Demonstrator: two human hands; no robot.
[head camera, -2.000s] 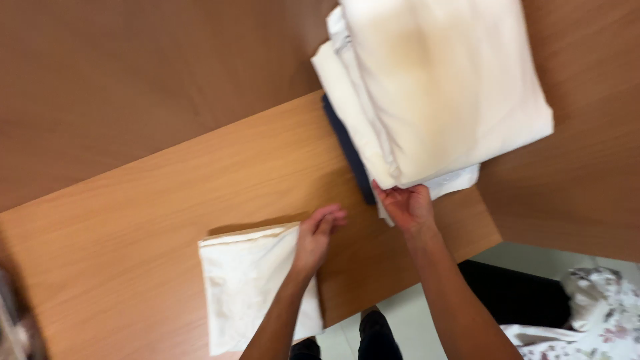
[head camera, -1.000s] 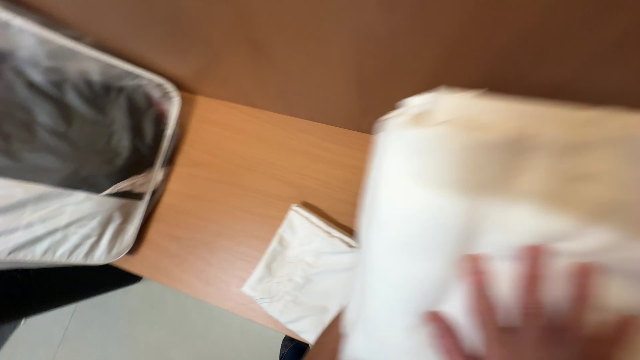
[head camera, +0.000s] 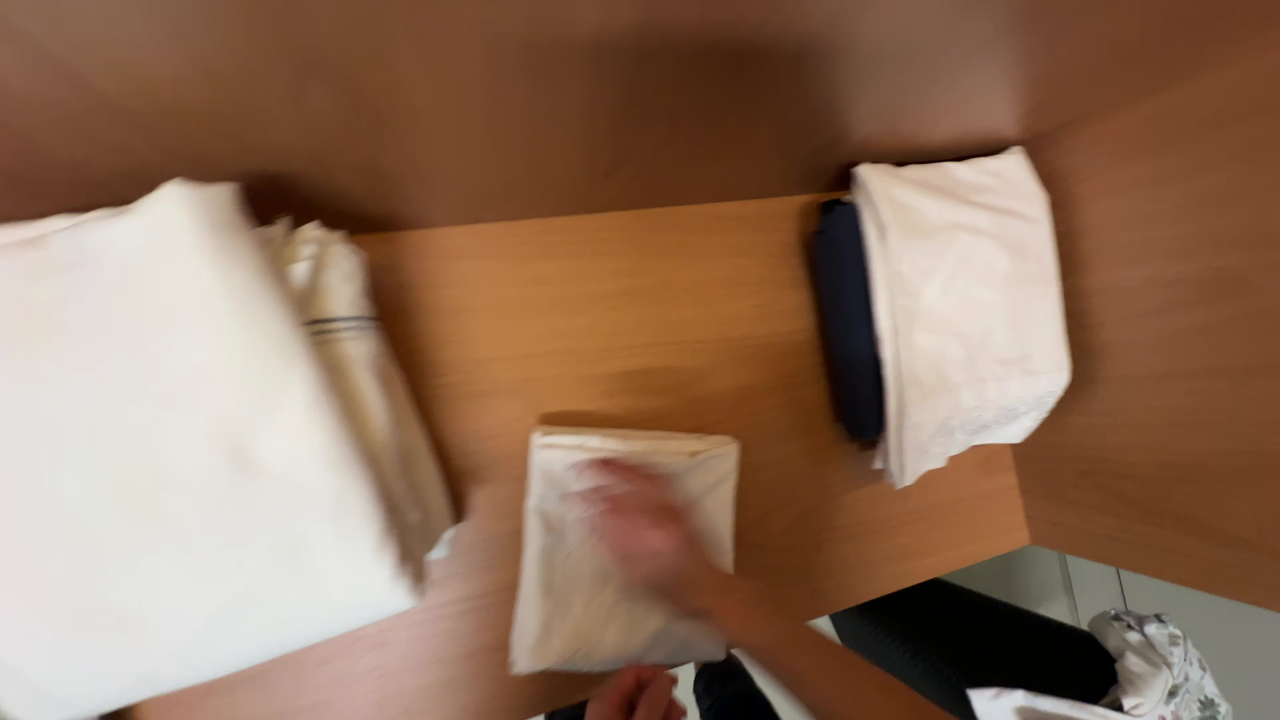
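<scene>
A small folded cream cloth (head camera: 570, 600) lies near the front edge of a wooden shelf (head camera: 620, 320). My right hand (head camera: 645, 530), blurred, is on or just over this cloth with no object seen in it. At the cloth's front edge is my left hand (head camera: 635, 695), cut off by the frame; whether its fingers grip the cloth is unclear. A large stack of folded white cloth (head camera: 180, 450) fills the left side, with a striped cream cloth (head camera: 370, 400) under its right edge. To the right, a folded white cloth (head camera: 970, 310) rests on a folded navy cloth (head camera: 848, 320).
A brown wooden back panel (head camera: 620, 110) runs behind the shelf, and a side panel (head camera: 1170, 330) closes the right end. Beyond the front edge are a black object (head camera: 970, 640) and a floral-patterned fabric (head camera: 1165, 660), with pale floor tiles below.
The large white stack, earlier on the right over the navy cloth, now lies at the left. My right hand has come off it and is over the small folded cloth. The view has shifted.
</scene>
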